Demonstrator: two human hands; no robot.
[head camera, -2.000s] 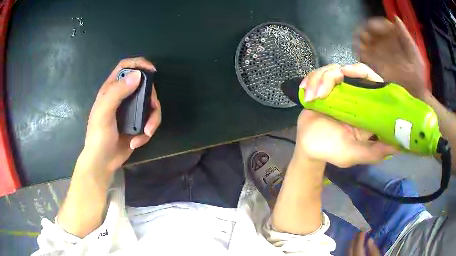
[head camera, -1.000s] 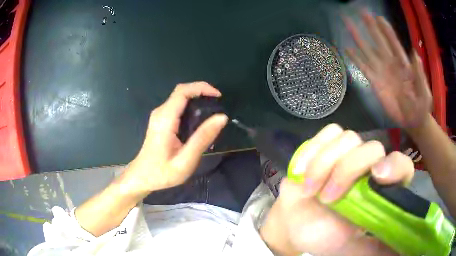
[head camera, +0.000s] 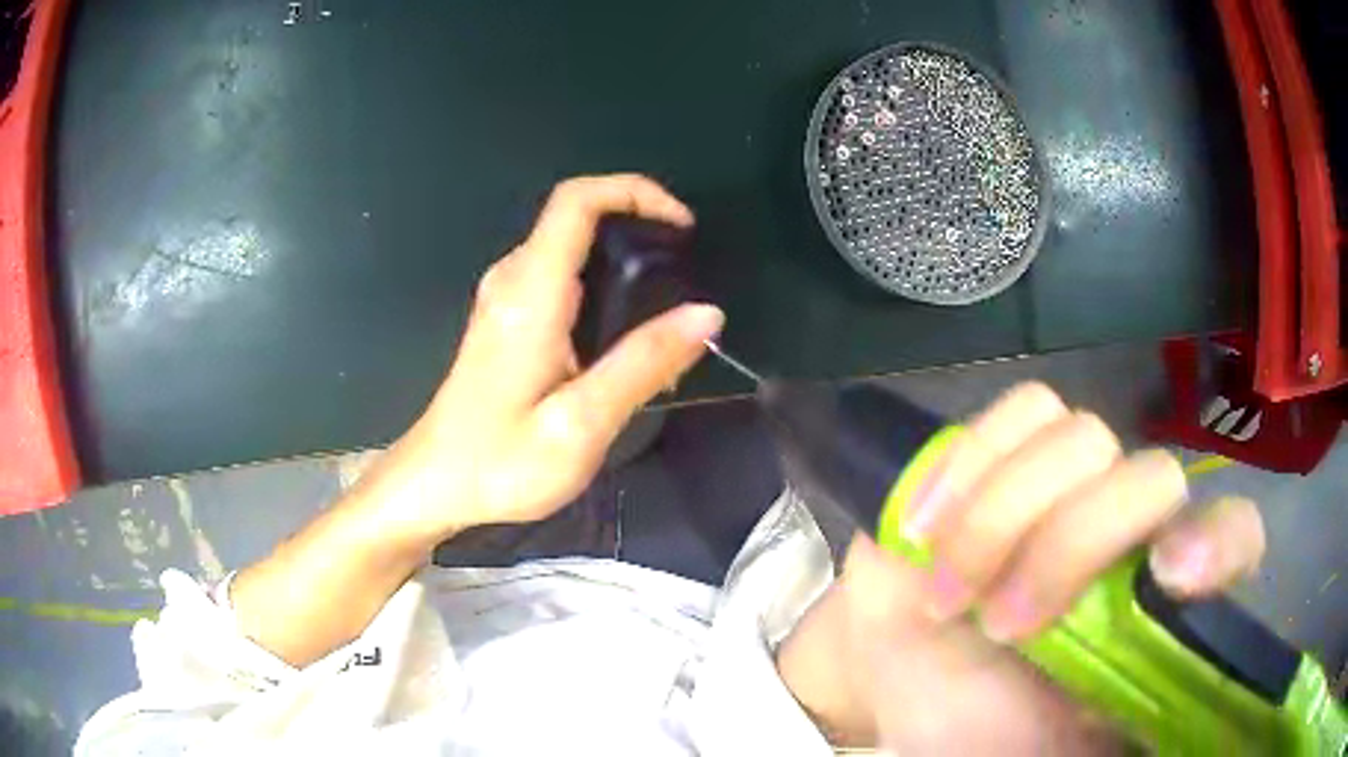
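Note:
My left hand (head camera: 540, 355) is closed around a black plastic housing (head camera: 639, 274), held above the front edge of the dark green bench (head camera: 444, 163). The housing is blurred and partly hidden by the fingers. My right hand (head camera: 1020, 547) grips a lime-green electric screwdriver (head camera: 1124, 666) with a black nose. Its thin silver bit (head camera: 735, 360) points up-left, its tip at my left thumb beside the housing. Whether the tip touches the housing cannot be told. A round screw dish (head camera: 928, 175), dotted with holes and silver screws, lies on the bench.
Red trays or rails stand at the left (head camera: 33, 296) and right (head camera: 1283, 192) bench edges. A red stool (head camera: 1249, 414) is on the grey floor at the right. A few tiny silver specks (head camera: 293, 12) lie at the far left of the bench.
The housing and the screwdriver bit have come together from apart. The screwdriver has turned to point up-left. Another person's hand and arm at the right have gone out of view.

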